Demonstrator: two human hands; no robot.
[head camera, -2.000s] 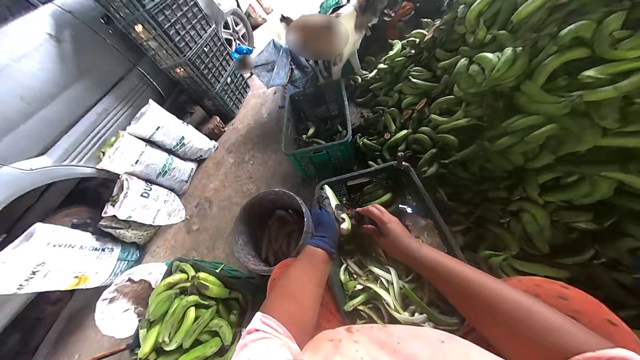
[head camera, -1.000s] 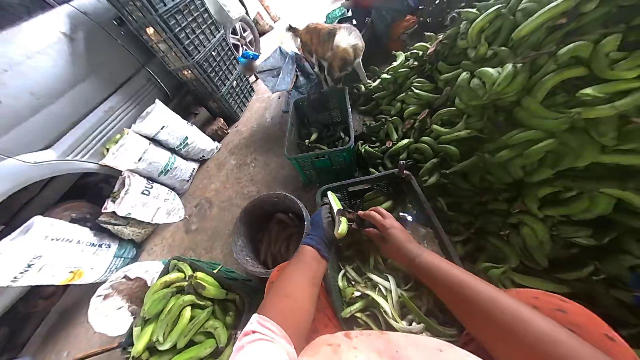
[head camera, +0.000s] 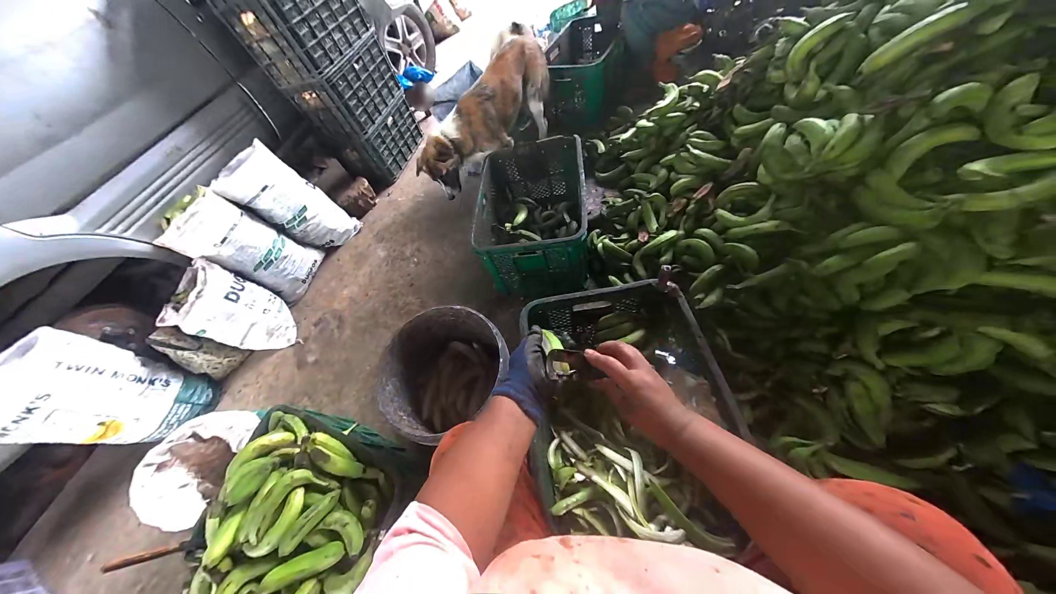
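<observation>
My left hand (head camera: 528, 371), in a blue and dark glove, grips a green plantain (head camera: 551, 340) over a dark plastic crate (head camera: 709, 351). My bare right hand (head camera: 631, 379) holds a small dark-bladed tool (head camera: 573, 363), seemingly a knife or peeler, against the fruit. Strips of plantain peel (head camera: 623, 487) lie below my hands in the crate, and several whole green plantains (head camera: 619, 326) rest at its far end. Left of the crate stands a grey bucket (head camera: 396, 388) with peeled plantains (head camera: 454, 384) inside.
A large heap of green plantains (head camera: 874, 206) fills the right side. Ahead stands a green crate (head camera: 536, 256), a dog (head camera: 495, 99) beside it. White sacks (head camera: 260, 239) and stacked crates (head camera: 330, 74) line the left. A crate of green plantains (head camera: 285, 503) sits lower left. Another person's legs (head camera: 672, 41) show behind.
The dog has turned and now stands head down beside the green crate. Both my hands stay over the peel crate, the right one still at the plantain with the tool.
</observation>
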